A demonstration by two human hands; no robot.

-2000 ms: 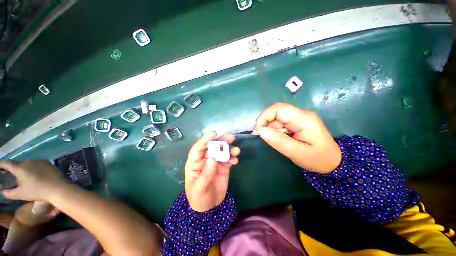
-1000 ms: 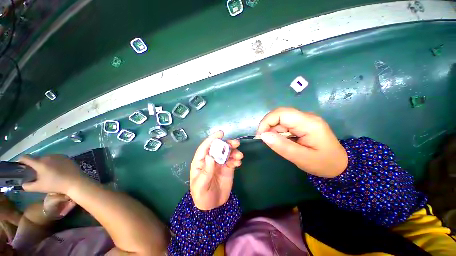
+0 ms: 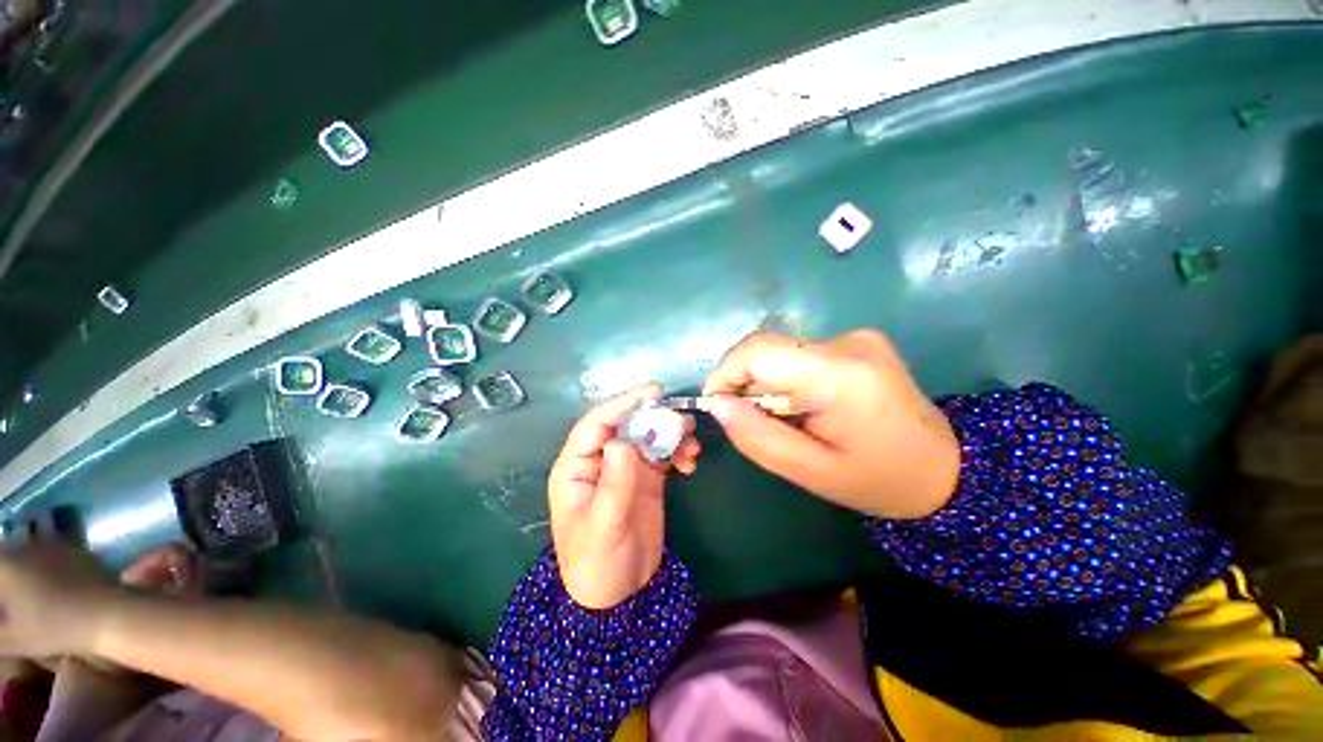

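My left hand [image 3: 612, 500] holds a whitish rounded-square housing [image 3: 656, 432] between thumb and fingers, tilted, with a small dark slot showing. My right hand [image 3: 834, 420] pinches a thin pale hand tool [image 3: 769, 403]; its narrow tip reaches the upper edge of the housing. The exact contact point is too small to tell. A white cover [image 3: 846, 226] with a dark slot lies on the green worktop beyond my right hand. Several open housings [image 3: 451, 344] with green centres lie in a group at the left, beside a small upright white part [image 3: 412, 318].
A pale rail [image 3: 639, 160] separates the worktop from the belt, which carries housings [image 3: 343, 144]. Green boards [image 3: 1198, 264] lie at the right. A black tray [image 3: 232, 500] of small pieces and a neighbour's blurred arm [image 3: 247, 652] are at the lower left.
My right hand has moved left, bringing the tool tip to the housing, which is now tilted differently. The neighbour's arm has moved left and lower, and the grey tool is no longer clearly seen.
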